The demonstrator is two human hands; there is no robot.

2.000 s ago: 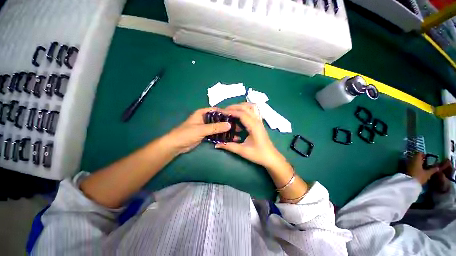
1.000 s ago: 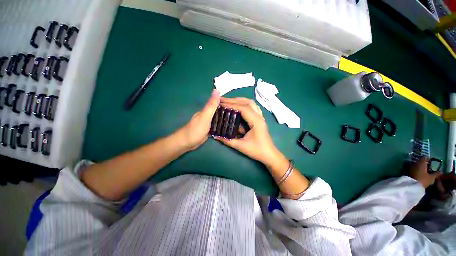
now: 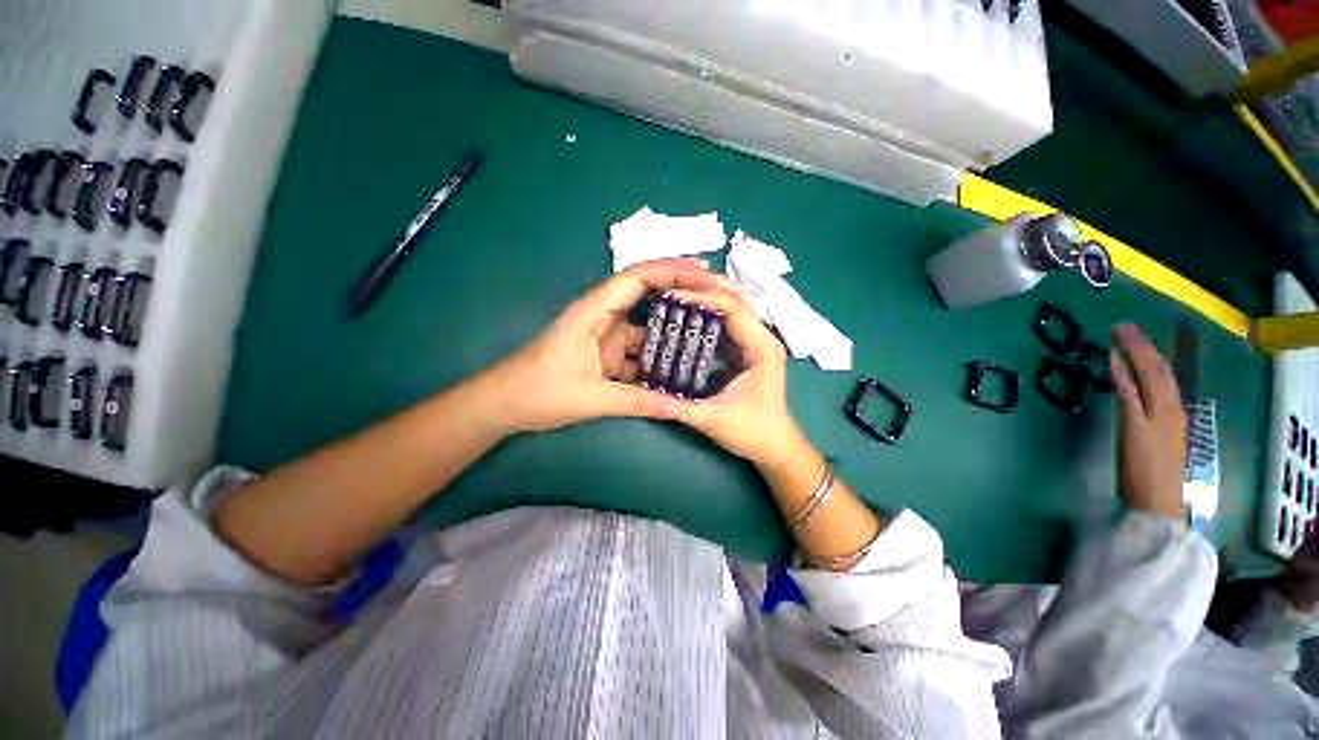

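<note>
Several black frames (image 3: 680, 347) are held side by side as a ribbed block between my two bare hands. My left hand (image 3: 572, 362) holds the block's left side, and my right hand (image 3: 749, 383) curves round its right side. The ribbed edges face up with small light dots on them. A white cloth piece (image 3: 788, 301) lies flat just beyond my right hand, partly behind its fingers. Another white piece (image 3: 666, 236) lies beside it, ahead of my hands. No cloth shows in either hand.
Loose frames (image 3: 878, 411) lie at right, near a solvent bottle (image 3: 998, 263). A neighbour's hand (image 3: 1153, 441) reaches over the mat beside them. A marker pen (image 3: 415, 234) lies at left. Foam trays stand at left (image 3: 217, 260) and beyond the centre (image 3: 810, 72).
The block has turned, so its dotted edges now face up, and my left fingers have shifted round it. The neighbour's hand has moved up towards the loose frames.
</note>
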